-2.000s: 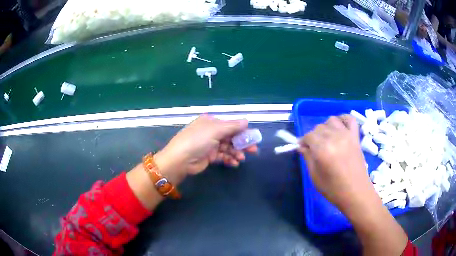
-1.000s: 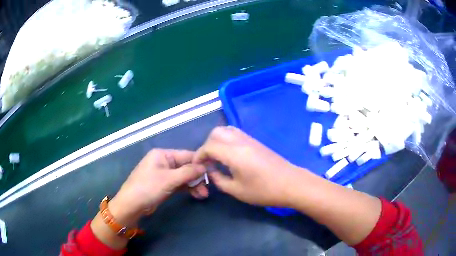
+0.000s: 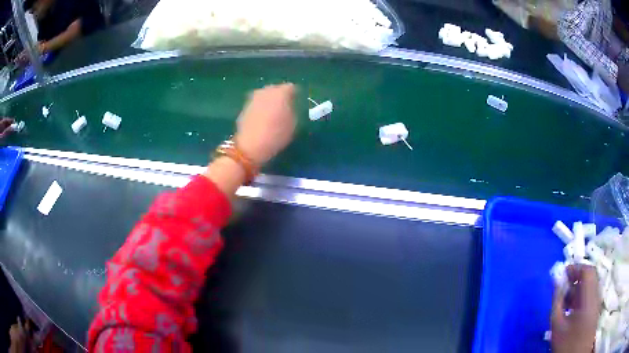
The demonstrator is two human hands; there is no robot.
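My left hand (image 3: pixel 267 124) is over the green conveyor belt (image 3: pixel 227 83), blurred, with its fingers pointing away; what it holds cannot be seen. A stemmed unit (image 3: pixel 321 110) lies on the belt just right of it, and a bulkier white unit with a stem (image 3: pixel 394 134) lies further right. My right hand (image 3: pixel 578 310) is at the right, cut off by the lower edge, with its fingers at the white pieces (image 3: pixel 607 255) in the blue tray (image 3: pixel 517 276). Whether it grips a piece is unclear.
More stemmed units (image 3: pixel 112 120) are on the belt at left. A large clear bag of parts (image 3: pixel 269 26) and a loose pile (image 3: pixel 476 41) lie beyond it. A white strip (image 3: pixel 50 198) is on the near bench. Other people's arms (image 3: pixel 58 38) show at the far side.
My hands have parted from each other. My left hand has moved out over the belt, my right hand to the tray's pieces. The view has swung left, and the bulkier unit now shows on the belt.
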